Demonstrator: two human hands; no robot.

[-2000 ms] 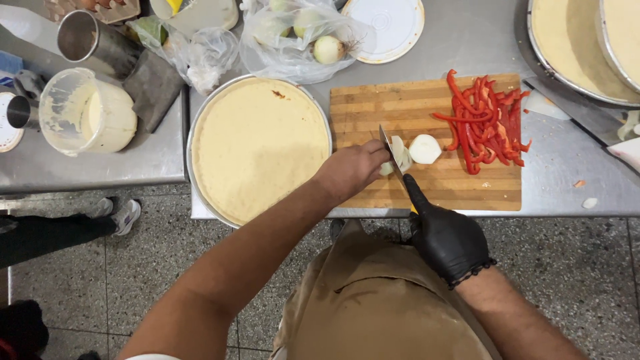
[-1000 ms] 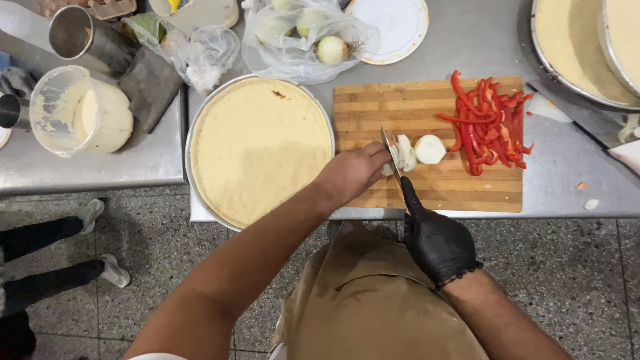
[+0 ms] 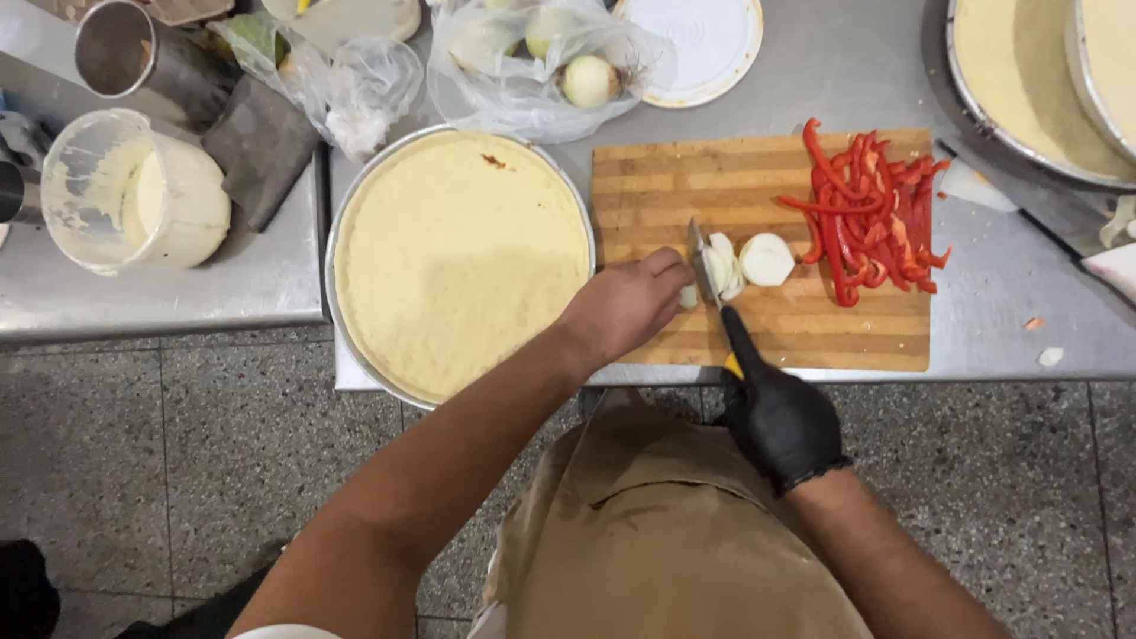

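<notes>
My right hand (image 3: 783,417), in a black glove, grips the yellow handle of a kitchen knife (image 3: 704,266), one finger stretched along the top of the blade. Bare, my left hand (image 3: 632,297) holds a piece of onion (image 3: 688,295) on the left side of the blade. Thin onion slices (image 3: 725,266) lean just right of the blade, beside a peeled onion half (image 3: 767,259). All this is on a striped wooden cutting board (image 3: 648,186). Red pepper strips (image 3: 874,213) are heaped on the board's right part.
Left of the board, a round pan of dough (image 3: 461,266) stands partly under my left forearm. Behind are a plastic bag of onions (image 3: 550,67) and a white lid (image 3: 697,44). A plastic tub (image 3: 133,191) stands at left, more dough pans (image 3: 1029,98) at back right.
The onion slices right of the blade have spread apart a little. Both hands stay at the same place on the board. A person's legs, seen at left before, have mostly left that spot.
</notes>
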